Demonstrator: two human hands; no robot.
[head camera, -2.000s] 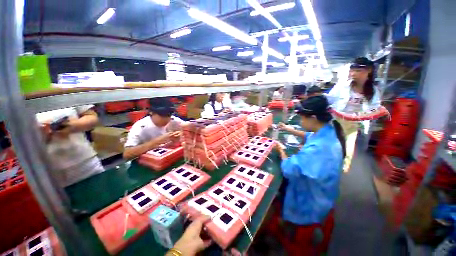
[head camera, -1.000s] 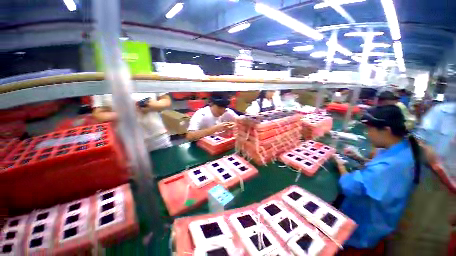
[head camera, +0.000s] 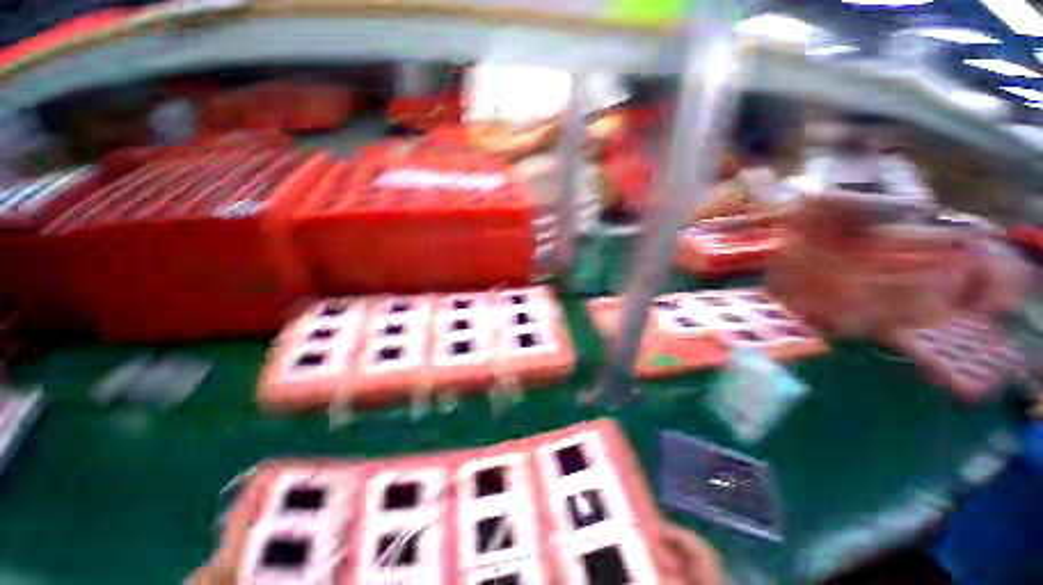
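Observation:
A salmon-pink foam tray (head camera: 440, 463) with rows of white units with dark square screens is at the bottom centre, cut off by the lower edge. Thin white cords lie over the units. My right hand (head camera: 690, 558) holds the tray's right edge, blurred and partly cut off. My left hand (head camera: 212, 568) shows only as a sliver at the tray's lower left edge; its fingers are mostly hidden. A second foam tray of units (head camera: 418, 387) lies flat on the green bench behind.
Tall red tray stacks (head camera: 412, 242) stand behind. A metal post (head camera: 667, 217) rises beside another part-filled foam tray (head camera: 663, 358). A pale blue carton (head camera: 755, 394), a shallow parts tray (head camera: 721, 485) and grey flat pieces (head camera: 151, 381) lie on the bench (head camera: 137, 457).
The view has swung left and down. The loaded foam tray now spans the bottom centre with a hand at each side. The carton and part-filled tray now appear further right.

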